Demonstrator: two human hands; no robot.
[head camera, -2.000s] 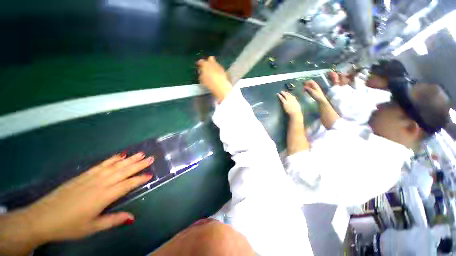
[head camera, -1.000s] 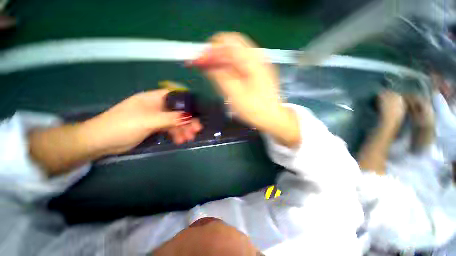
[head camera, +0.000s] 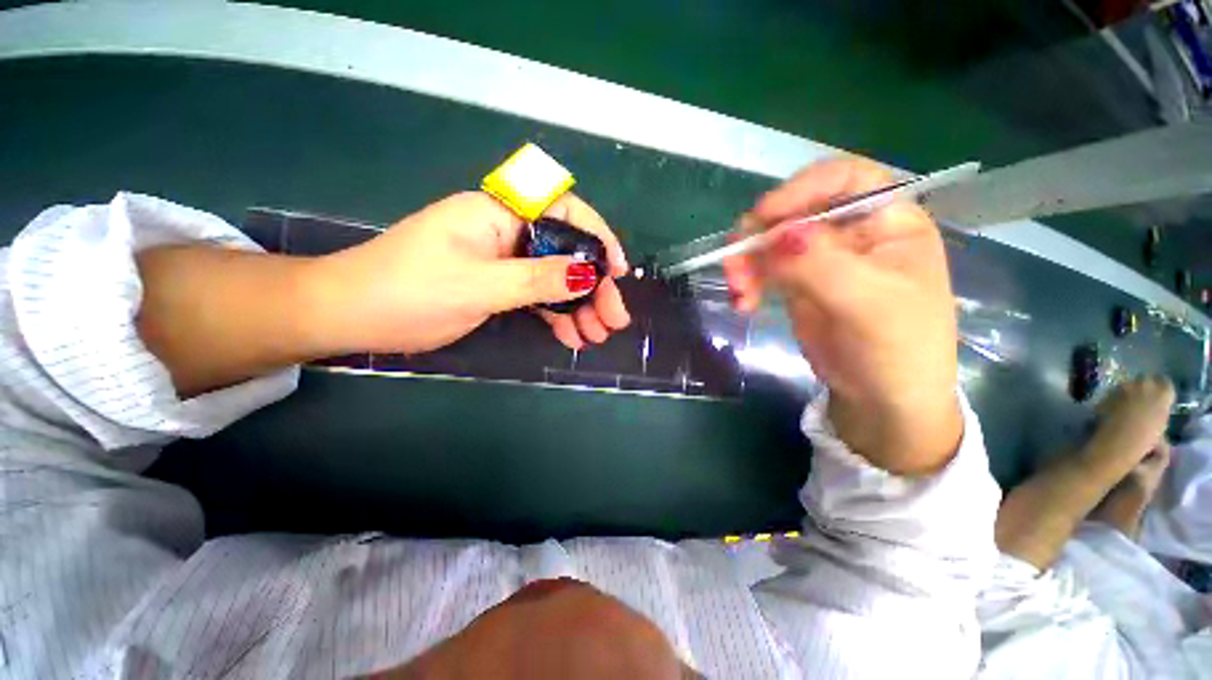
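My left hand holds a small black watch case between thumb and fingers, its open side with blue-black parts facing up. A yellow pouch battery with a white label sticks out beyond the case, above the fingers. My right hand holds thin silver tweezers, with the tip pointing left, a little right of the case and not touching it. A tiny pale spot shows near the tip; I cannot tell what it is. A dark glossy strip with thin pale lines lies under my hands.
A pale rail curves across the top, with a green belt beyond it. Shiny clear film lies right of the strip. A neighbour's hands are at the right, near small black units. A grey bar crosses the upper right.
The view has turned down to the work. Both hands, blurred a second ago, are now clear. The tweezers now show in my right hand, which has moved right, away from the case.
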